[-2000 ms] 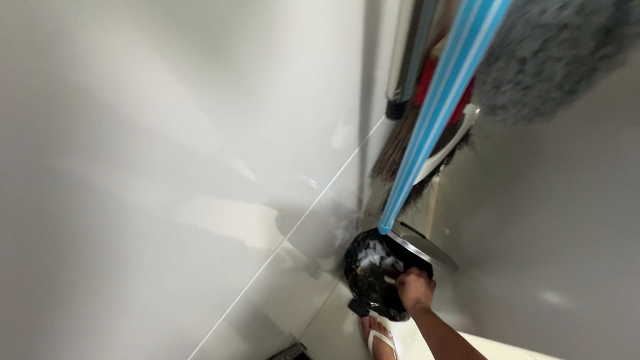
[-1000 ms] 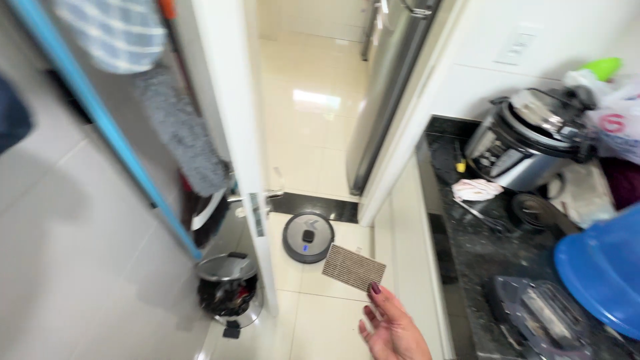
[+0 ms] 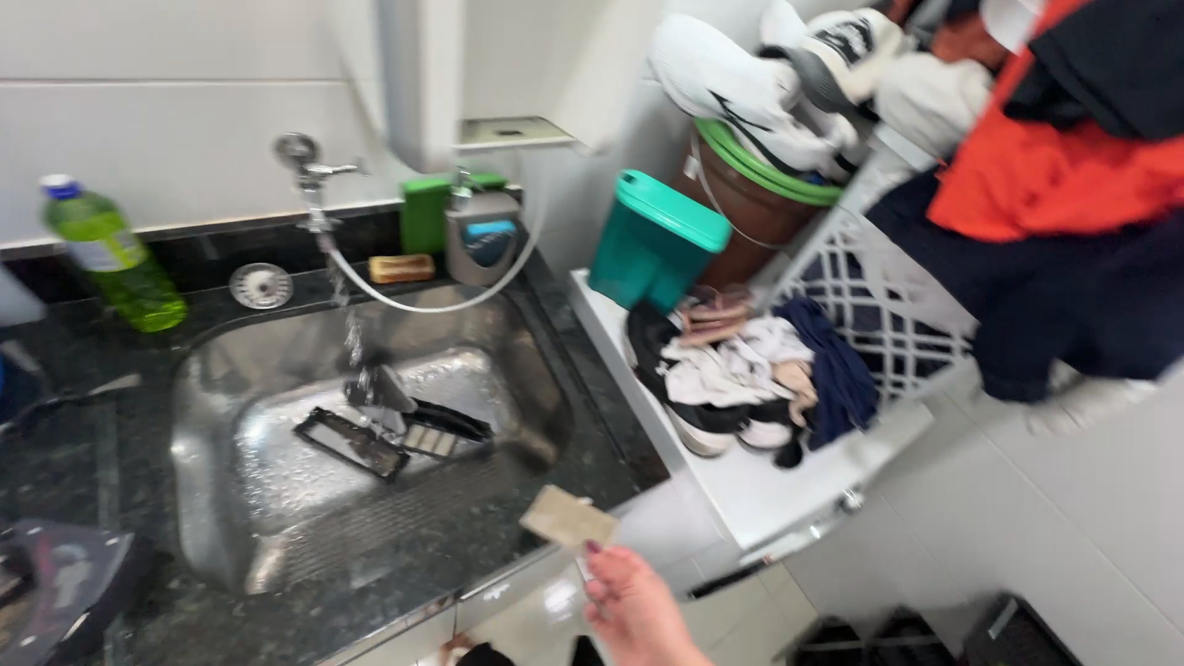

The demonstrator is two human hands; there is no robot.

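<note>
My right hand (image 3: 634, 597) pinches a corner of a flat beige rectangular filter panel (image 3: 568, 518) between thumb and fingers, just off the front edge of the dark stone counter. My left hand is out of the frame. Water runs from the wall faucet (image 3: 317, 190) into the stainless steel sink (image 3: 217, 462). Under the stream lie a black rectangular frame (image 3: 351, 444), a dark long part (image 3: 451, 419) and a small part with pale strips (image 3: 430, 441); some of these are blurred by the water.
A green liquid bottle (image 3: 116, 254), a metal drain strainer (image 3: 261, 287), a sponge (image 3: 401, 268) and a soap dispenser (image 3: 483, 239) stand or lie behind the sink. To the right are a teal container (image 3: 657, 239), clothes on a white surface (image 3: 740, 499) and a plastic laundry basket (image 3: 888, 314).
The view has swung from the trash bin, past the doorway and round robot vacuum, to the sink. The filter panel is in my right hand in the one-second-old frame and now.
</note>
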